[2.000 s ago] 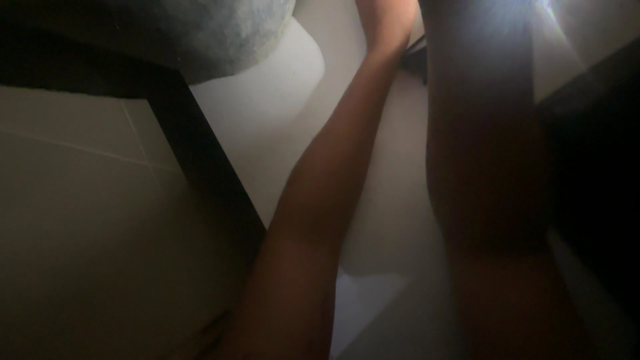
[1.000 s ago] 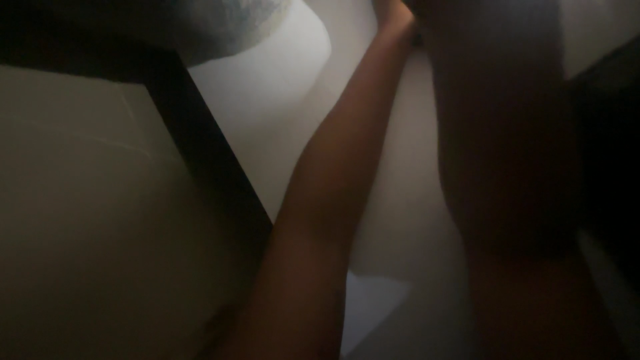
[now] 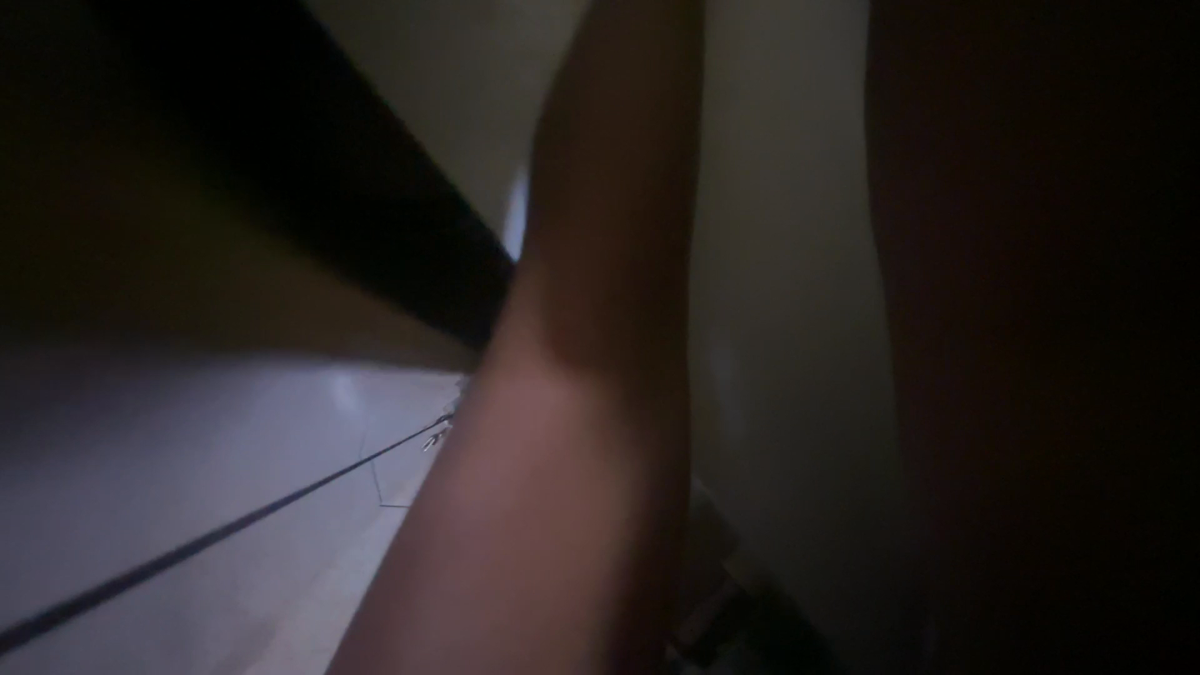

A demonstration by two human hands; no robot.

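Note:
A bare forearm and elbow [image 3: 572, 356] run from the top centre down to the bottom of the head view, dimly lit and blurred. At the right a second bare limb [image 3: 1012, 281] lies in deep shadow. Neither of my hands shows, so what they hold or touch is hidden. Between the two limbs is a pale smooth surface [image 3: 787, 234].
A wide black band [image 3: 375, 187] slants from the upper left to behind the forearm. Below it a thin dark cord or strip [image 3: 253, 516] crosses a pale surface [image 3: 187, 450]. Small dark objects, too dim to name, lie at the lower centre.
The view has shifted a lot. The grey rounded object at the upper left has gone out of view, and the thin dark line at the lower left has come into it.

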